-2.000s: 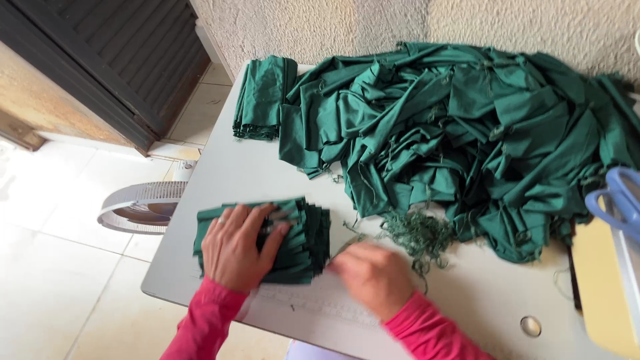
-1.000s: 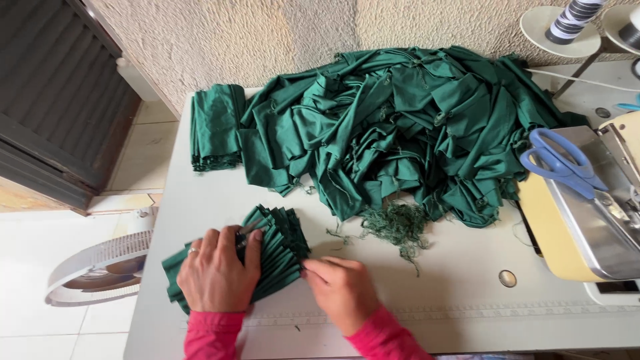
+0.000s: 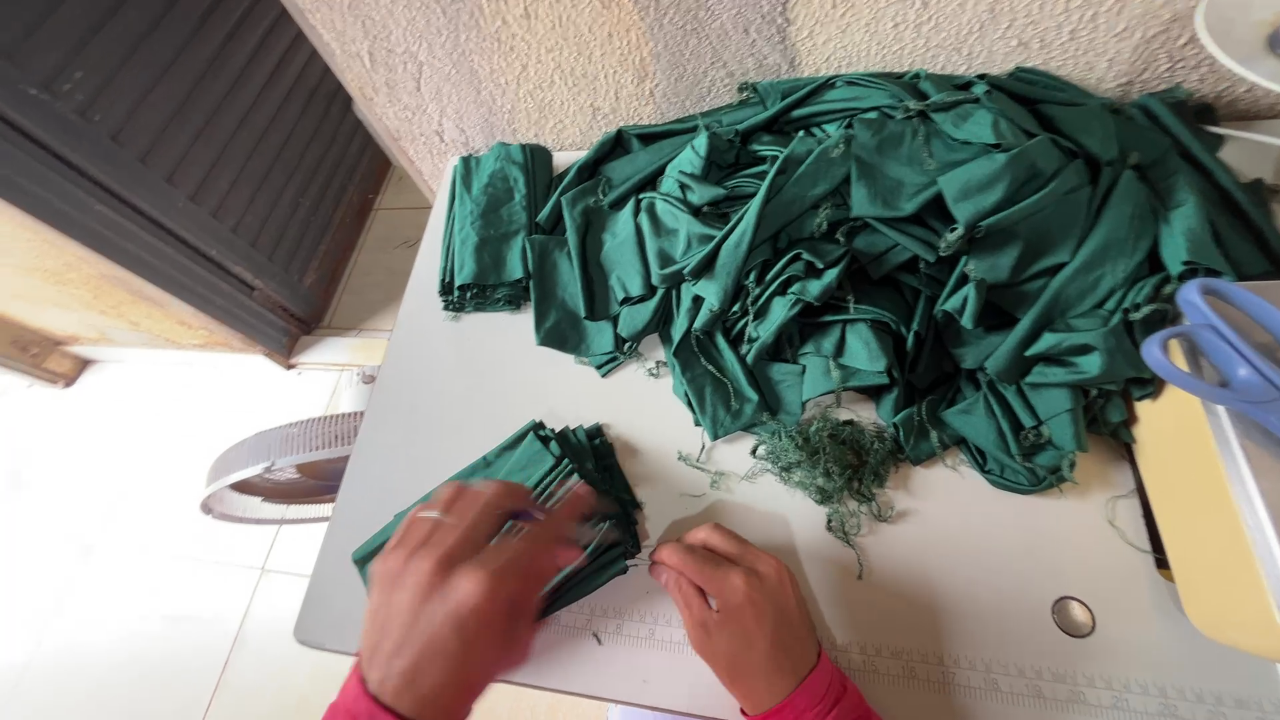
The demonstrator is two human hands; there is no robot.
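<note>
My left hand (image 3: 455,590), blurred and wearing a ring, is over a stack of green fabric pieces (image 3: 500,460) near the table's front left. Something small and partly hidden, with a metallic look, shows under its fingers; I cannot tell what it is. At the stack's right edge, my right hand (image 3: 740,610) pinches thin thread ends between thumb and fingertips. A tangle of green thread scraps (image 3: 830,455) lies beyond that hand. Farther back spreads a large heap of loose green fabric (image 3: 900,240), beside a neatly folded green stack (image 3: 495,225).
Blue-handled scissors (image 3: 1225,350) rest on a cream sewing machine (image 3: 1200,530) at the right. A printed ruler scale (image 3: 900,670) runs along the table's (image 3: 400,400) front. A fan (image 3: 290,470) stands beyond the left edge, and a textured wall (image 3: 600,70) rises behind.
The view has shifted. Against one second ago, my left hand's fingers have lifted from their flat press on the fabric stack. My right hand remains by the stack's right edge.
</note>
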